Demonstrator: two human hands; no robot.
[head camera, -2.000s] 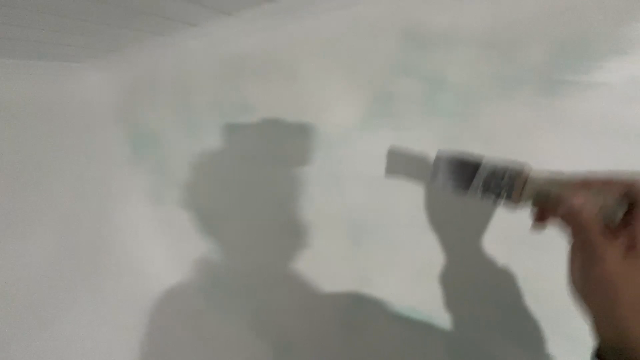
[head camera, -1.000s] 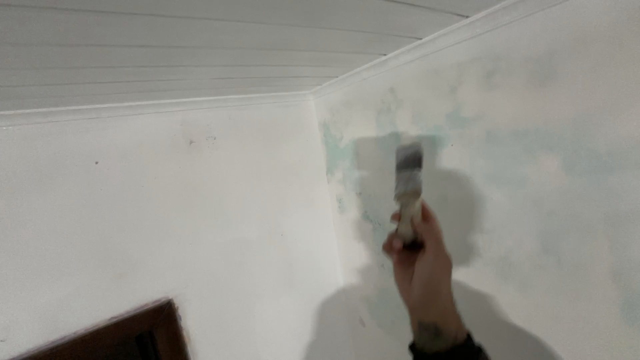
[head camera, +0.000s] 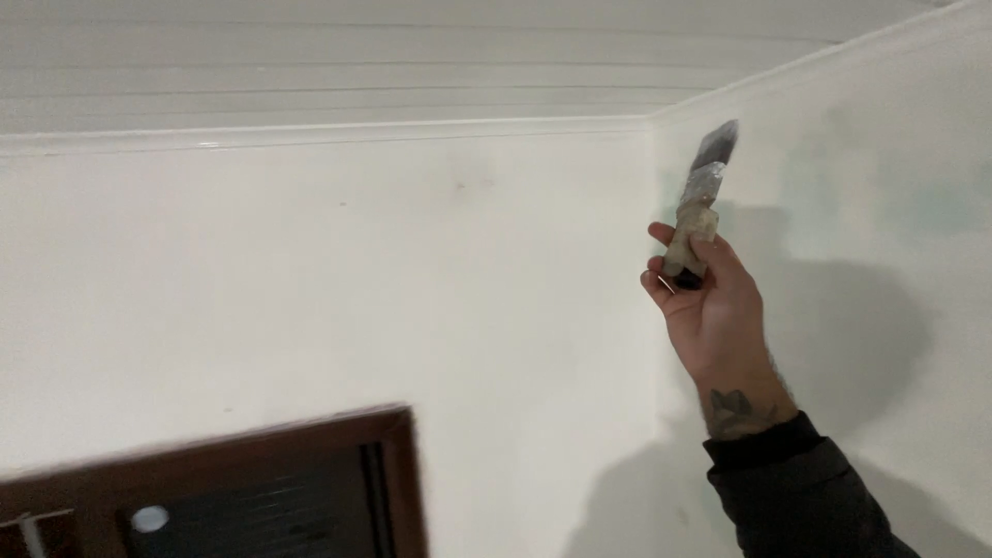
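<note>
My right hand (head camera: 709, 298) is raised at the right of the view, its fingers closed around the pale handle of a paintbrush (head camera: 701, 194). Dark bristles with whitish paint on them point up, near the corner where two white walls meet below the ceiling. Whether the bristles touch the wall cannot be told. The right-hand wall (head camera: 876, 232) shows faint greenish patches and the shadow of a head and arm. My left hand is out of view.
A white cornice (head camera: 387, 130) runs between the left-hand wall (head camera: 310, 287) and the boarded ceiling (head camera: 349, 54). At the lower left is a dark brown wooden frame (head camera: 403, 473) around dark glass with a bright reflection.
The view has swung left from the patchy wall, so more of the left-hand wall and the brown frame shows. My right hand still holds the brush, now near the top of the corner.
</note>
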